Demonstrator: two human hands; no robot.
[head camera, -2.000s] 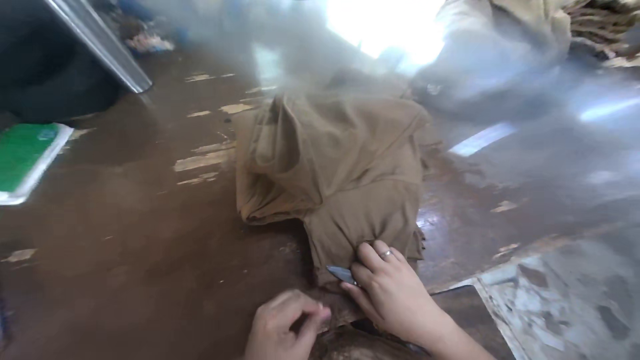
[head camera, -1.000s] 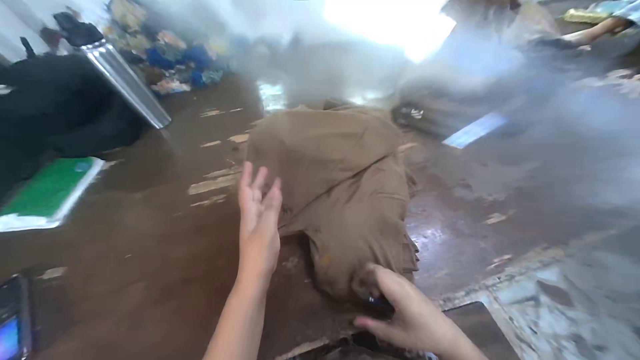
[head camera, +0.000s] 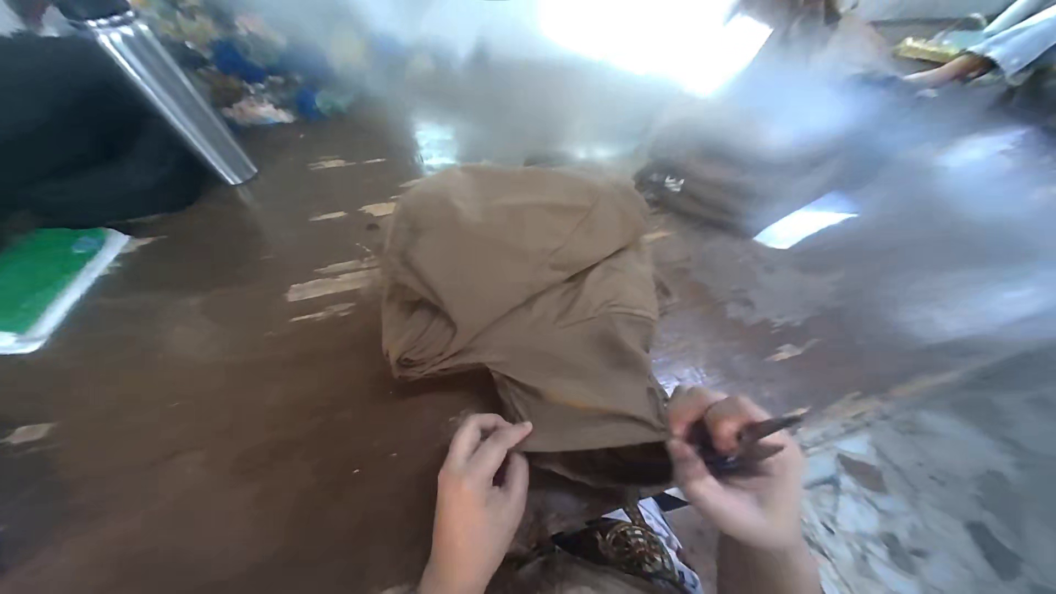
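Note:
Brown fabric, folded and bunched in several layers, lies on a worn dark table. Its narrower end points toward me. My left hand is at the near left corner of that end, with the cloth edge between thumb and fingers. At the near right corner, my right hand pinches the edge and also holds a small dark pointed tool, perhaps thread snips, whose tips point right. The near edge of the cloth is stretched between both hands.
A green-covered notebook lies at the left, near a dark bag and a steel bottle. Dark cloth lies behind at the right. A person's hand shows at the far right. The table edge borders a stone-patterned floor.
My left hand has come down from the cloth's left side to its near corner. My right hand has moved to the right corner, and the pointed tool in it now shows plainly.

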